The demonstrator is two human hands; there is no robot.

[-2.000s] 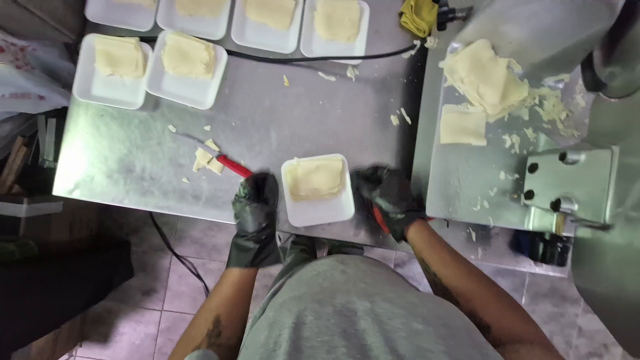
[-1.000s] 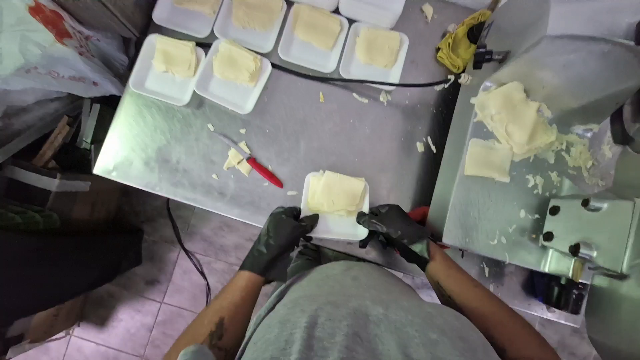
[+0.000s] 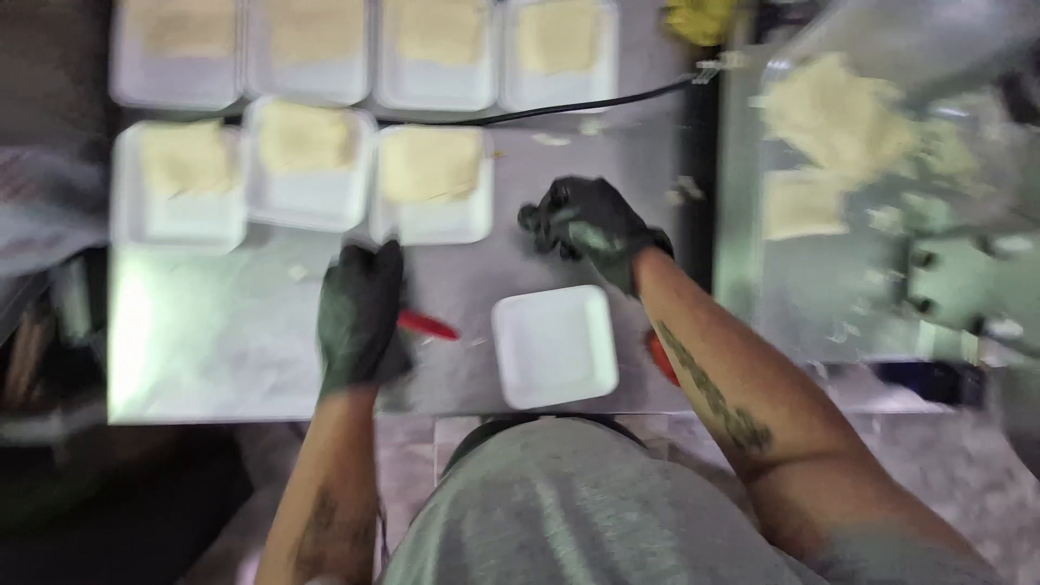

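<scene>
Both hands wear black gloves. My left hand [image 3: 361, 313] is over the steel table just below the second row of white foam trays, partly covering a red-handled knife [image 3: 429, 325]; its fingers are blurred. My right hand [image 3: 583, 223] hangs over the table with curled fingers, right of a foam tray [image 3: 431, 223] bearing sliced cheese [image 3: 431, 162]. Nothing shows between its fingers. Near the table's front edge lies a bare white foam tray [image 3: 556, 349]. More trays with cheese slices [image 3: 305, 136] stand in two rows at the back left.
A black cable [image 3: 585, 107] runs between the tray rows. At right a metal slicing machine [image 3: 946, 284] holds a pile of cheese slices [image 3: 837, 122] and scraps. A yellow cloth [image 3: 700, 18] is at the back. A red object [image 3: 662, 357] lies partly under my right forearm.
A filled tray now stands third in the second row; a second ago my hands held one at the front edge. Both hands have moved away from the front edge, where a bare tray now lies.
</scene>
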